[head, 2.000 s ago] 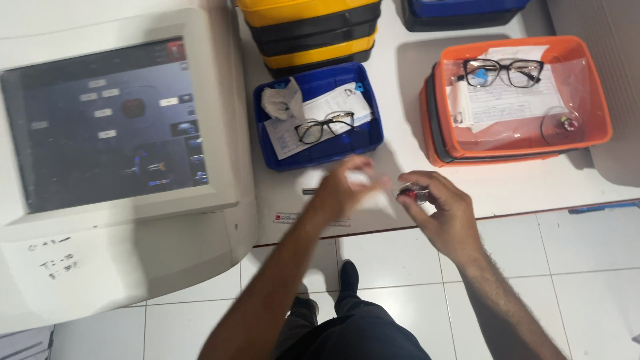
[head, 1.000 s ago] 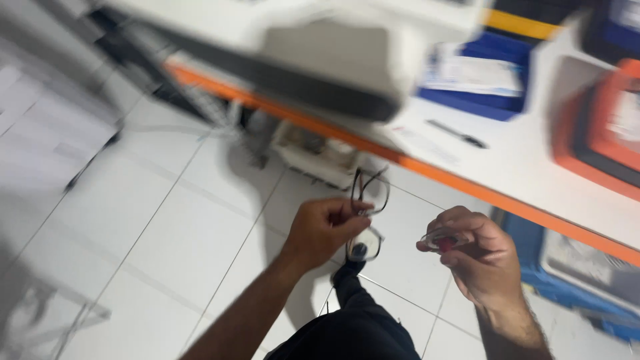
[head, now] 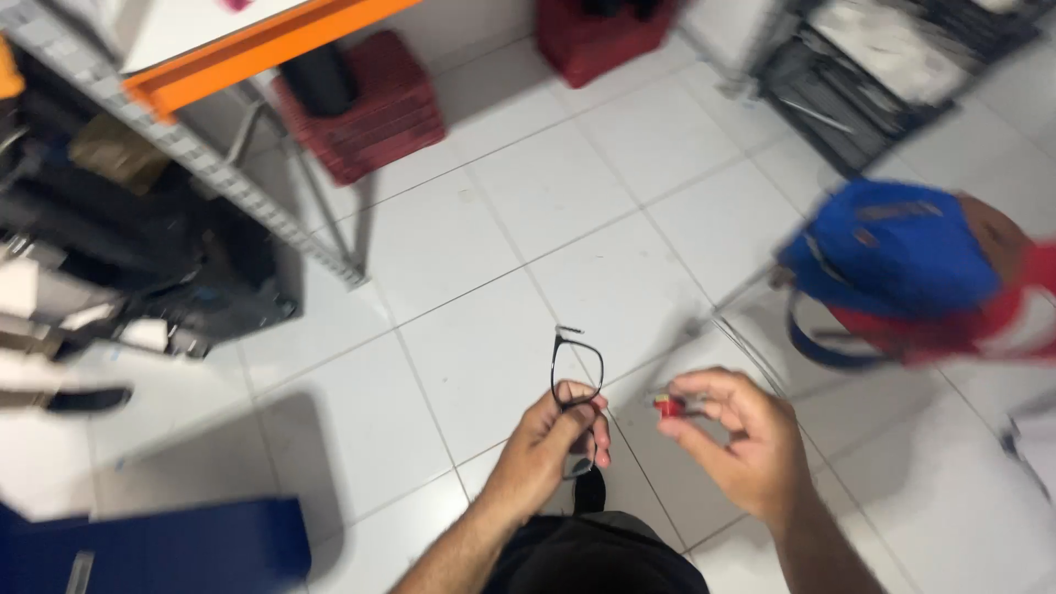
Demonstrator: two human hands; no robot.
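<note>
My left hand [head: 561,445] grips a dark-rimmed pair of eyeglasses [head: 553,363] near the bridge, between thumb and fingers. One rim points up and the other hangs below my fingers. To its right, my right hand [head: 734,437] pinches a small red piece [head: 670,407] with a pale yellowish top between thumb and fingertips. Something clear seems to be with the red piece, but blur hides its shape. The two hands are apart, both above the tiled floor.
A metal rack with an orange shelf beam [head: 272,54] stands upper left. Beyond it are stacked dark red crates [head: 388,107]. A person in a blue cap [head: 899,247] is at the right, below a black crate [head: 833,107]. A dark blue box [head: 165,540] lies lower left.
The view has swung from the table with bins to open floor. Two seconds ago eyeglasses lay in the blue bin; one second ago my left hand held a pair, as now.
</note>
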